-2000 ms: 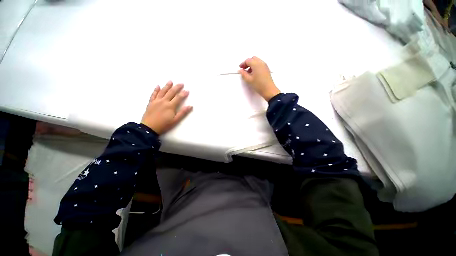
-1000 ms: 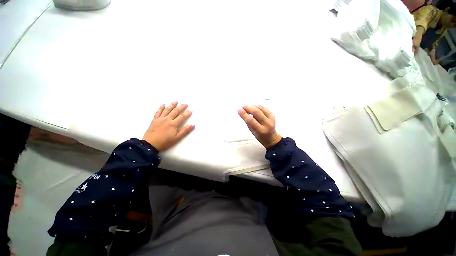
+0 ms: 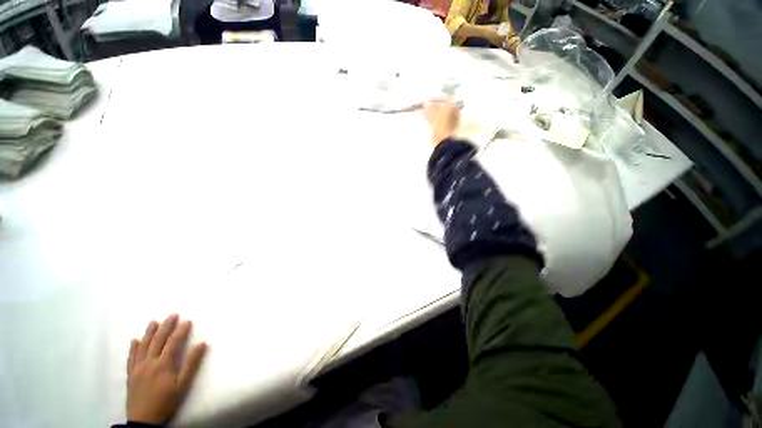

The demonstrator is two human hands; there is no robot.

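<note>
My left hand (image 3: 159, 373) lies flat with fingers spread on pale cloth at the lower left, holding nothing. My right hand (image 3: 443, 119) is stretched far forward, blurred, at a white bundle (image 3: 397, 99) towards the back right; whether its fingers grip anything cannot be told. The pale cloth (image 3: 251, 334) hardly stands out from the white table. A narrow folded edge (image 3: 332, 353) shows at the near table edge, right of my left hand. A stack of cut panels (image 3: 568, 209) lies right of my right forearm and hangs over the edge.
Folded grey-beige bundles (image 3: 48, 84) stand at the far left. A clear plastic bag (image 3: 568, 63) and loose cream pieces (image 3: 561, 127) lie at the far right. A person in yellow (image 3: 480, 21) is across the table. Shelves (image 3: 668, 92) stand at the right; a yellow floor line (image 3: 614, 305) shows below.
The view has swung up and right, showing the far table side. My right hand has gone from the cloth in front to the far right. My left hand still lies flat.
</note>
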